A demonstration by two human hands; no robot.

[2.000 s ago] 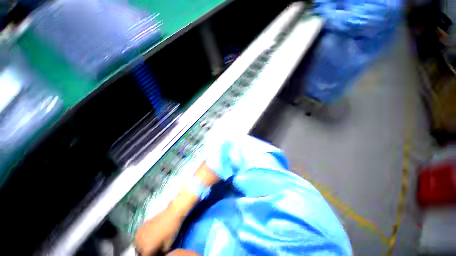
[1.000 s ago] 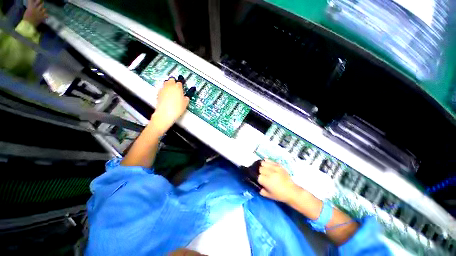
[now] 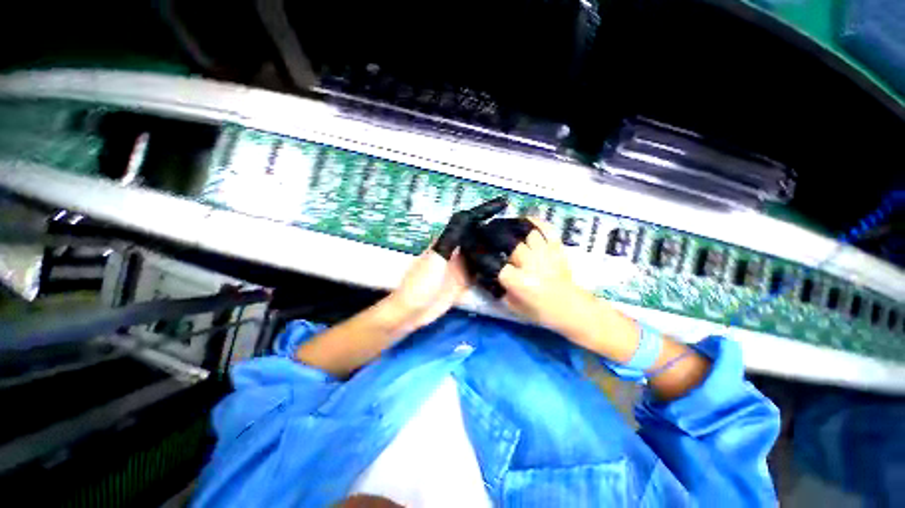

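Note:
My left hand (image 3: 427,286) and my right hand (image 3: 541,278) meet in front of the body, over the near edge of the conveyor rail. Black coverings are on the fingers. The fingers overlap in one dark mass, so I cannot tell whether they hold a part. My right wrist has a light blue band (image 3: 646,348). Behind the hands, a green circuit board (image 3: 382,203) lies on the rail to the left. More boards (image 3: 685,288) with rows of upright black components (image 3: 710,264) run to the right.
Pale rail edges (image 3: 298,248) curve across the view. Clear ribbed trays (image 3: 695,164) with dark contents stand behind the rail. A blue coiled cord (image 3: 875,218) is at the right. A green shelf edge (image 3: 794,30) is top right. A metal frame (image 3: 189,298) stands lower left.
My left hand has moved right, off the left board, and now meets my right hand. The right hand's fingers have come up to the left hand's. The view has turned.

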